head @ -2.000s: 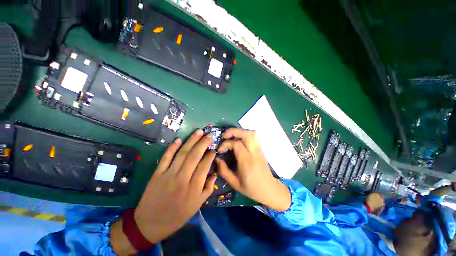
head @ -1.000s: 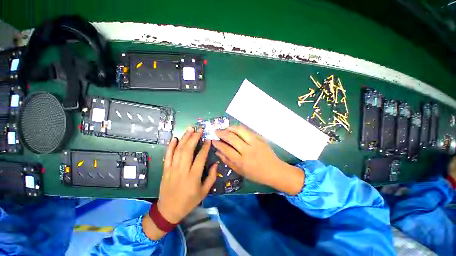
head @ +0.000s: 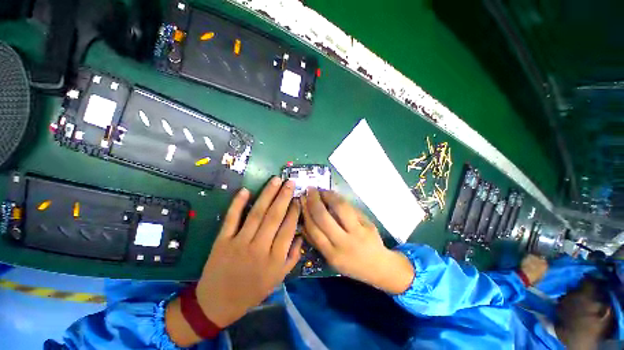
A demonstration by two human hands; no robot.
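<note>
A black phone body lies under both hands at the bench's near edge. Its far end shows a silver-white mainboard (head: 309, 179); its near end shows below the fingers, and its middle is covered. My left hand (head: 251, 253), with a dark red wrist band (head: 198, 313), lies along its left side, fingertips on the board's left edge. My right hand (head: 349, 239) has bent fingers and fingertips at the board's lower edge, touching the body. Whether a small part is between the right fingertips is hidden.
Three open phone bodies (head: 236, 60) lie left. A white sheet (head: 376, 181) and a pile of thin gold strips (head: 432, 171) lie right, then a row of dark bodies (head: 479, 208). Black straps and a grey round pad (head: 12, 102) are far left. A coworker in blue is at right.
The view has tilted and shifted. The right fingertips have moved down from the board's top face to its lower edge, so more of the board shows. The left hand still rests on the body.
</note>
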